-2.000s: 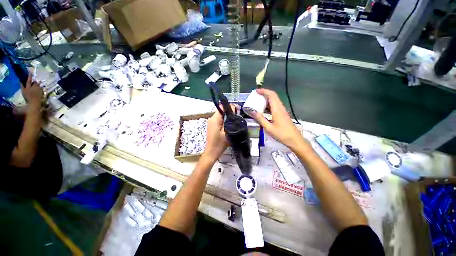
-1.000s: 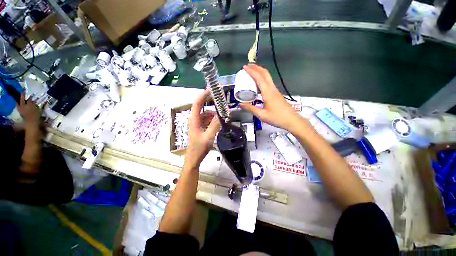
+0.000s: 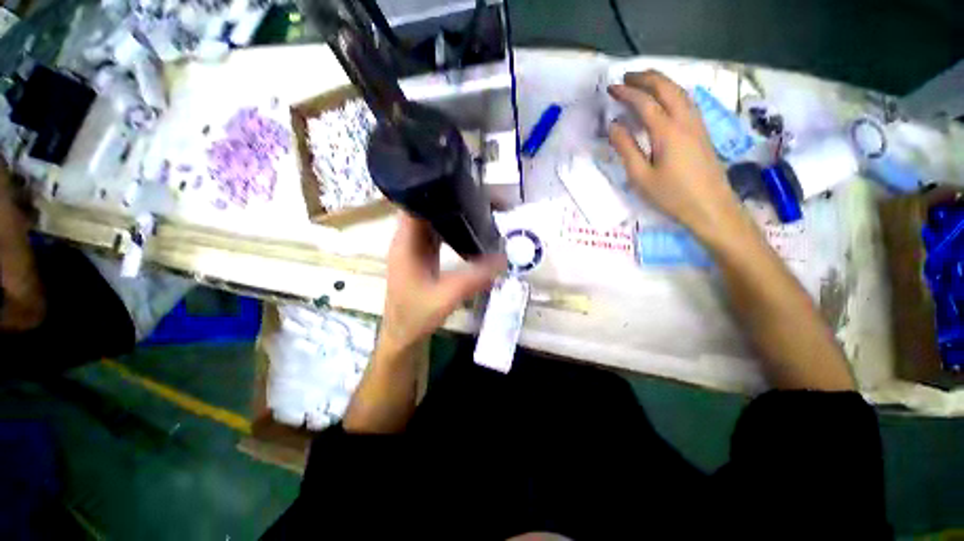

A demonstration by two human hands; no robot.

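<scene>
A white device with a flat handle (image 3: pixel 502 325) and round head lies at the bench's front edge, its handle sticking out over the edge. The thick black screwdriver (image 3: pixel 423 164) hangs tilted, its narrow nose close to the round head. My left hand (image 3: pixel 423 280) is behind and below the screwdriver, its thumb stretched towards the device; its other fingers are partly hidden, so its hold cannot be told. My right hand (image 3: pixel 661 148) is above the bench at right, slightly blurred, fingers apart and empty.
A carton of small white parts (image 3: pixel 338 159) and a purple-pink pile (image 3: pixel 248 156) lie left. Light-blue packets (image 3: pixel 671 246) and a short blue cylinder (image 3: pixel 542 129) lie right. A carton of blue cylinders (image 3: pixel 911 285) stands far right. Another person's arm (image 3: pixel 16 248) is at far left.
My right hand has let go of the white cylindrical part and moved right. My left hand is lower, nearer the device. The view has tilted down, and the screwdriver appears higher and further left.
</scene>
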